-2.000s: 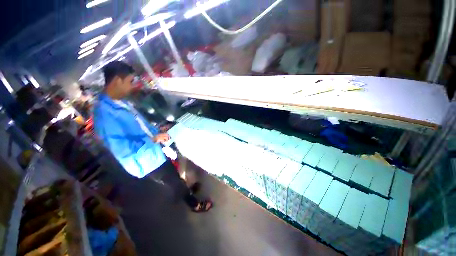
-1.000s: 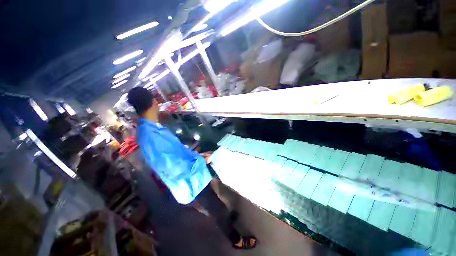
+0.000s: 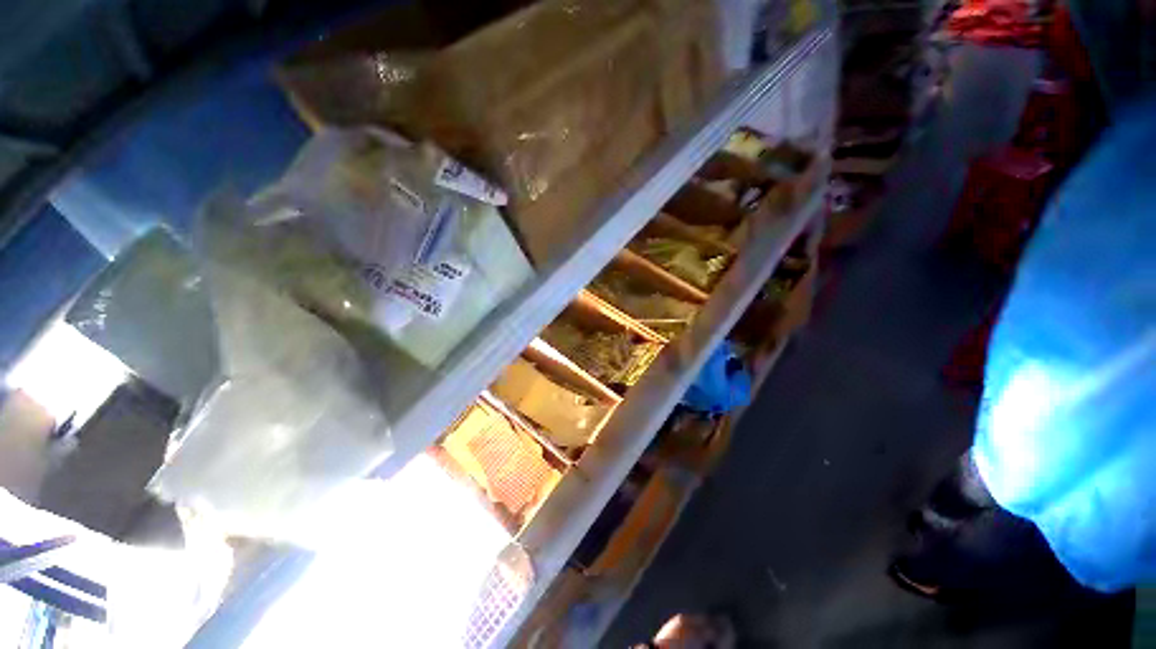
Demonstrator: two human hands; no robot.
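Neither of my hands can be made out. A small skin-coloured patch (image 3: 688, 631) is cut off by the bottom edge; I cannot tell if it is a hand or a foot. A rack crosses the view on a slant. Its open cardboard bins (image 3: 558, 403) hold yellowish and brown sheets, one with a printed grid (image 3: 507, 459). A white gridded sheet (image 3: 498, 604) lies at the lower end, beside a strongly overexposed area. A clear plastic bag with printed labels (image 3: 425, 273) lies on the upper shelf.
A large brown carton (image 3: 571, 121) stands behind the bag. More crinkled clear plastic (image 3: 279, 431) is at left. A blue bag (image 3: 720, 380) hangs at the lower bins. A person in a blue smock (image 3: 1078, 368) stands close at right. Red crates (image 3: 1008, 190) are beyond, across the dark floor.
My view has swung left and down, from the pale green boxes and white shelf to the rack. The person in blue now appears much nearer, at the right edge.
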